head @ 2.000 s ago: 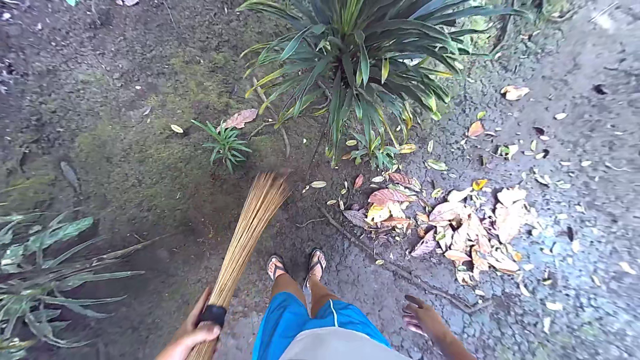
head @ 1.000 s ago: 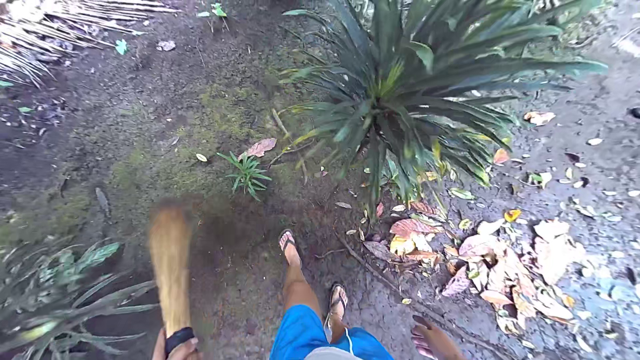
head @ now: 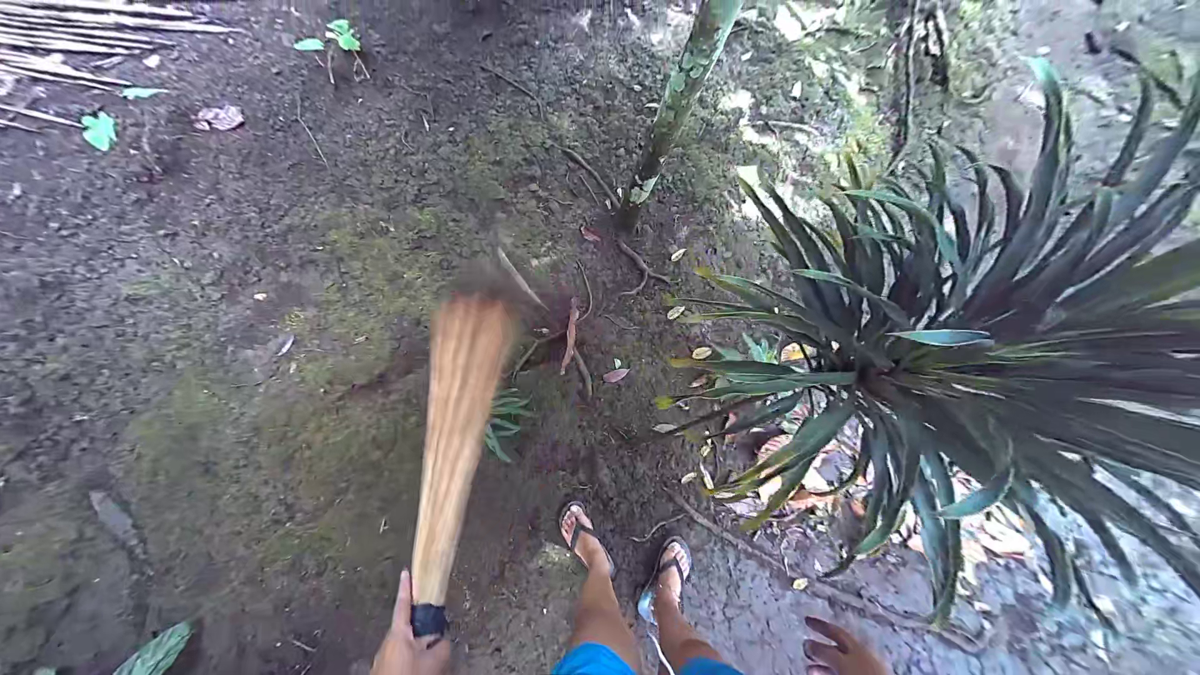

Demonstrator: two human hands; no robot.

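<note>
My left hand (head: 410, 642), at the bottom edge left of my legs, grips a stick broom (head: 459, 422) by its dark-wrapped end. The broom's bristles point away from me and blur at the tip over the mossy soil, close to a curled brown leaf (head: 570, 337). Part of a small green plant (head: 504, 424) shows beside the bristles. Low on the right, my right hand (head: 839, 647) hangs empty with its fingers apart, partly cut off by the frame edge.
A large long-leaved plant (head: 877, 375) fills the right side, with a heap of dry leaves (head: 994, 534) partly behind it. A thin trunk (head: 680, 112) rises ahead. Exposed roots (head: 642, 267) cross the soil. Dry palm sticks (head: 84, 42) lie at the upper left.
The view has moved forward over the ground, and the feet have stepped. The broom has swung from near the feet to the left, and now reaches out beside the small green plant.
</note>
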